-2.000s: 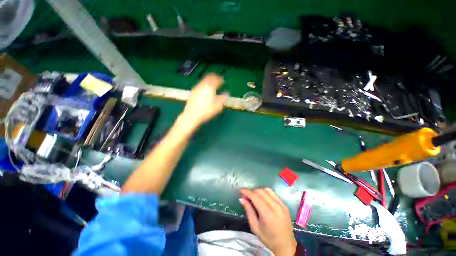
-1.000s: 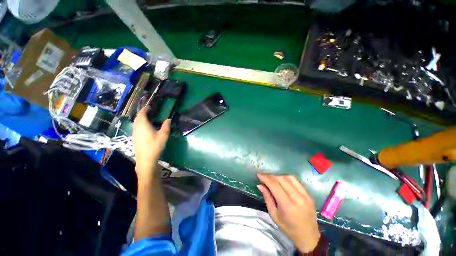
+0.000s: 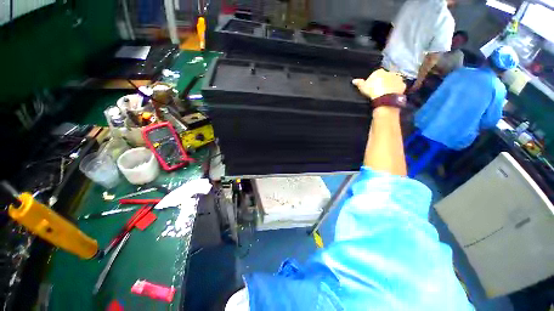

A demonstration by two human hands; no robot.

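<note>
My right hand (image 3: 381, 84), with a dark band at its wrist, reaches out to the far right corner of a tall stack of black trays (image 3: 291, 136). Its fingers are at the rim of the top tray; whether they grip it cannot be told. The top tray has shallow compartments. My left hand is out of the picture.
Left, the green bench holds an orange-yellow tool (image 3: 53, 226), a red multimeter (image 3: 166, 146), a white cup (image 3: 138, 166), red-handled tools and a pink piece (image 3: 153, 290). Two people (image 3: 458, 100) are behind at right, with another partly hidden. A pale panel (image 3: 501, 225) stands at right.
The view has swung right, from the bench to the tray stack. My right hand has moved from the bench's front edge to the stack. My left hand has left the picture.
</note>
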